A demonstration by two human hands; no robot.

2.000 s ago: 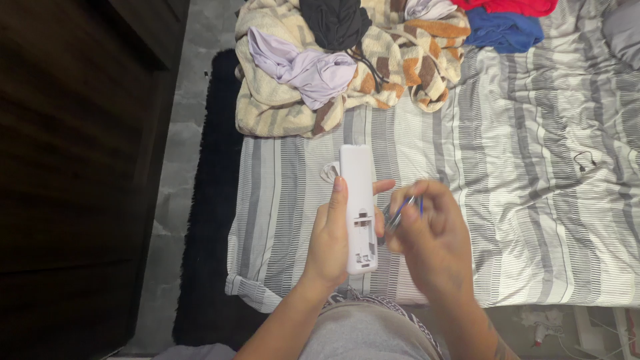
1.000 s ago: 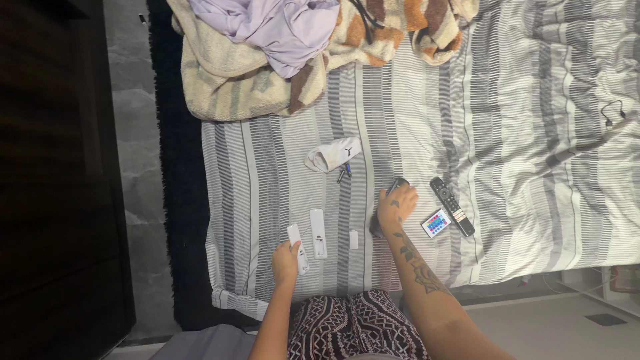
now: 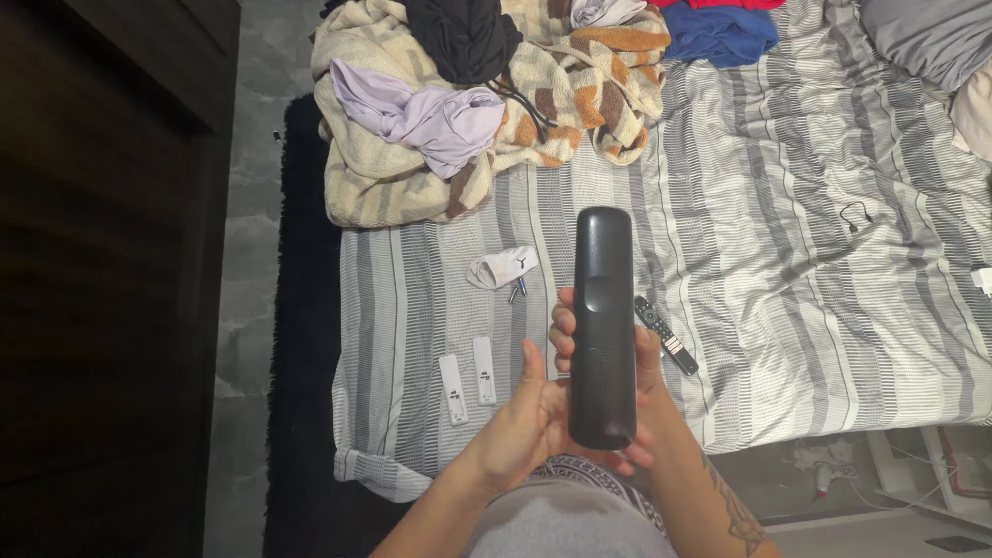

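A black remote control point(image 3: 603, 333), its back toward me, is held upright over the bed. My right hand point(image 3: 647, 364) grips it from the right, with fingertips showing past its left edge. Beside its lower left side is my left hand point(image 3: 535, 418), thumb raised and fingers partly behind the remote; whether they touch it is hard to tell. Two white remotes, one point(image 3: 454, 390) left of the other point(image 3: 483, 370), lie with open battery compartments. Small batteries point(image 3: 517, 290) rest below a white sock point(image 3: 502, 267). Another black remote point(image 3: 666, 335) with buttons up lies to the right.
A striped bedsheet point(image 3: 744, 325) covers the bed. At its far side are a patterned blanket point(image 3: 403, 186), a lilac cloth point(image 3: 426, 116) and dark, blue and red clothes. A short black cable point(image 3: 855, 215) lies right. A black rug point(image 3: 302, 325) runs along the left side.
My right hand has lifted the black remote from the bed. My left hand has left the white remote, which now lies beside the other one. The view has shifted.
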